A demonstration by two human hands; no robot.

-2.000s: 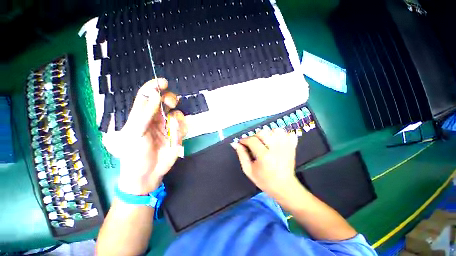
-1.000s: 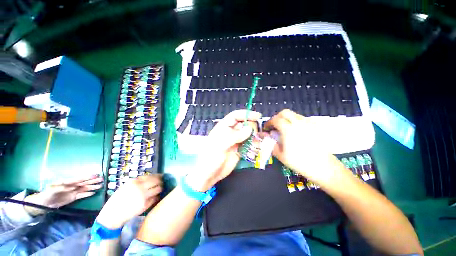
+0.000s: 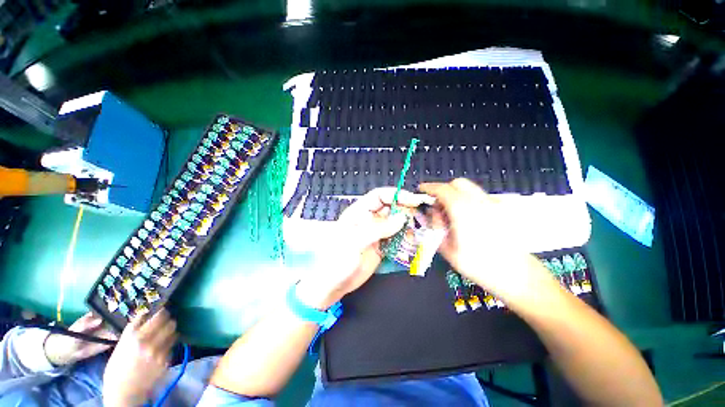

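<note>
My left hand (image 3: 358,234), with a blue wrist strap (image 3: 314,308), holds a bundle of small green circuit boards (image 3: 397,245) with yellow-and-white ends. A thin green edge strip (image 3: 407,168) sticks up from between its fingers. My right hand (image 3: 469,222) is at the right side of the bundle, its fingers closed on a board's edge; the exact grip is partly hidden. Below, the long black work tray (image 3: 389,334) holds a row of boards along its right upper side, partly covered by my right forearm.
Black parts (image 3: 445,119) lie in rows on a white sheet (image 3: 509,219). Loose green strips (image 3: 274,191) lie left of it. A coworker's hands (image 3: 143,354) hold a full board tray (image 3: 171,274). A blue machine (image 3: 119,151), orange-handled tool (image 3: 40,183) and paper slip (image 3: 620,205) also show.
Since one second ago, the coworker's tray has tilted and swung left at its near end, now held in their hands. My hands stay together at the boards, with small finger movement.
</note>
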